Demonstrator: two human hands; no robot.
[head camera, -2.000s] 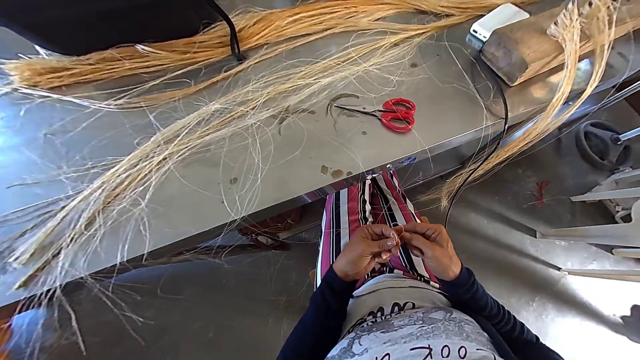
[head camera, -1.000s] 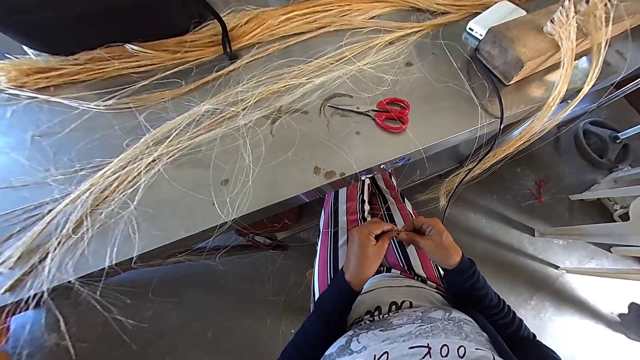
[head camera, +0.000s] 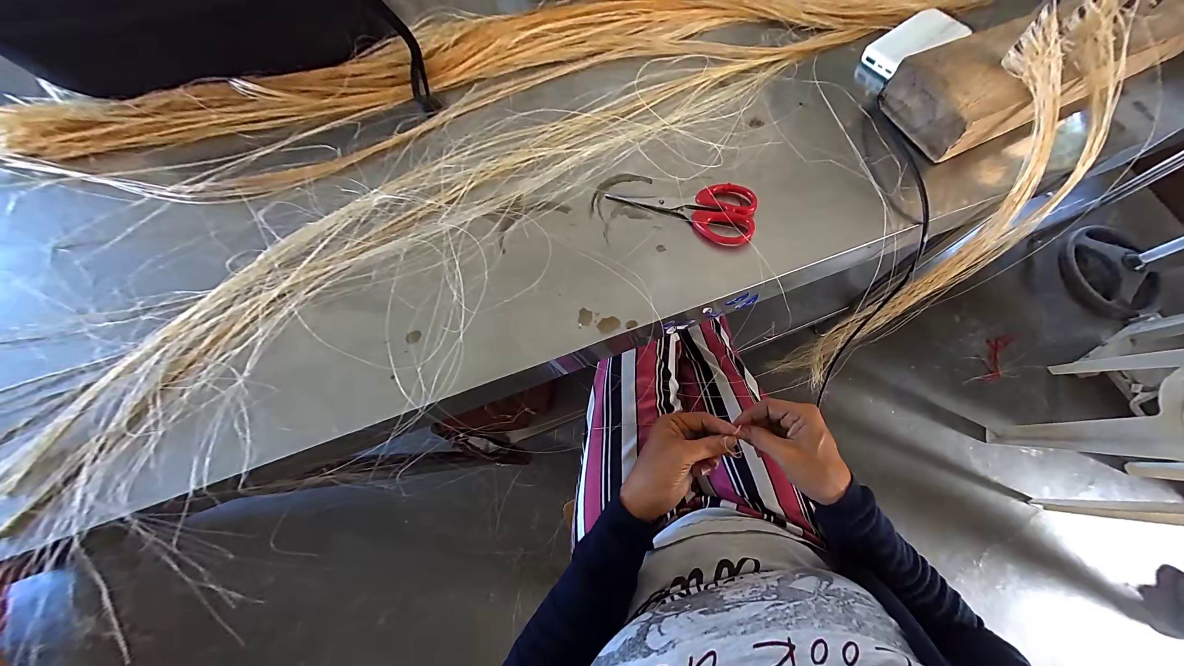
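Above my lap, my left hand (head camera: 673, 461) and my right hand (head camera: 797, 448) meet at the fingertips. Between them they pinch a thin pale fiber strand (head camera: 737, 446), partly hidden by the fingers. Scissors with red handles (head camera: 725, 215) lie on the metal table (head camera: 518, 305), beyond my hands. A loose bundle of pale plant fibers (head camera: 305, 254) stretches across the table to its left end. Behind it lies a thicker, more orange fiber bundle (head camera: 518, 46).
A wooden block (head camera: 971, 92) at the back right has fibers hanging from it over the table edge. Beside it are a white power bank (head camera: 916, 42) and a black cable (head camera: 916, 213). A black bag (head camera: 185, 42) sits back left; white plastic chair parts (head camera: 1101, 430) are at right.
The two hands stay together above the lap, with small shifts of the fingers. The scissors and the fiber bundles remain in place.
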